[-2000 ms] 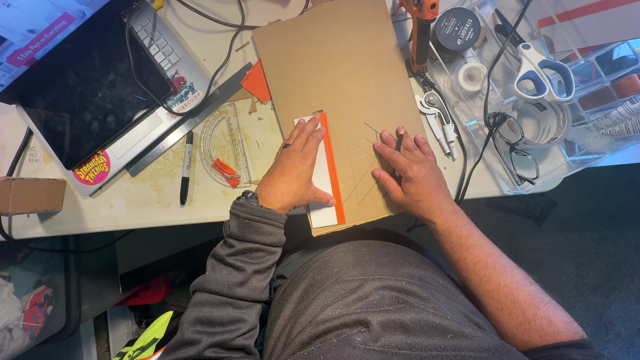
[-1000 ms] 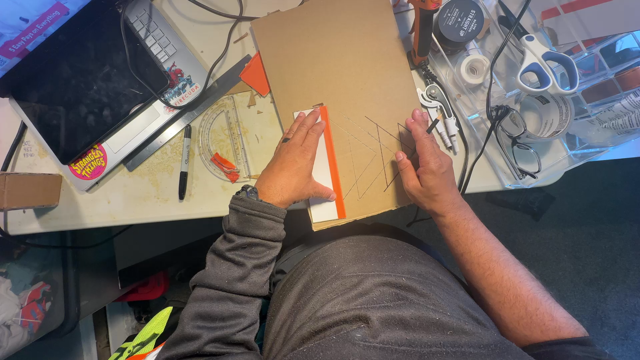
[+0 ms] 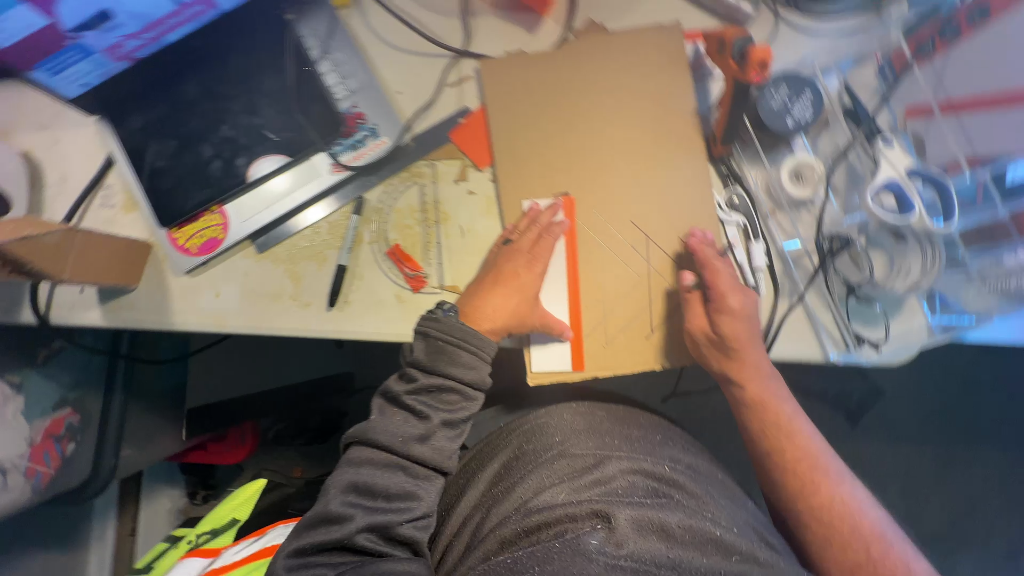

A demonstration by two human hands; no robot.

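Note:
A sheet of brown cardboard (image 3: 600, 120) lies at the table's front edge, with thin dark lines on its lower half. My left hand (image 3: 520, 276) is spread flat on a white strip with an orange edge (image 3: 575, 296), which lies along the cardboard's lower left. At the cardboard's right edge is my right hand (image 3: 720, 308), its fingers bent round a thin dark item that looks like a pen or pencil, mostly hidden. Blur hides its tip.
Left are a laptop (image 3: 288, 192), a metal ruler (image 3: 360, 180), a black marker (image 3: 346, 252) and a clear protractor (image 3: 392, 232). Right are an orange-handled tool (image 3: 732, 88), a round dark container (image 3: 790, 104), a tape roll (image 3: 801, 176), white-and-blue scissors (image 3: 912, 188), cables and eyeglasses (image 3: 868, 316).
My right hand has moved off the drawn lines to the cardboard's right edge. My left hand stays on the white strip.

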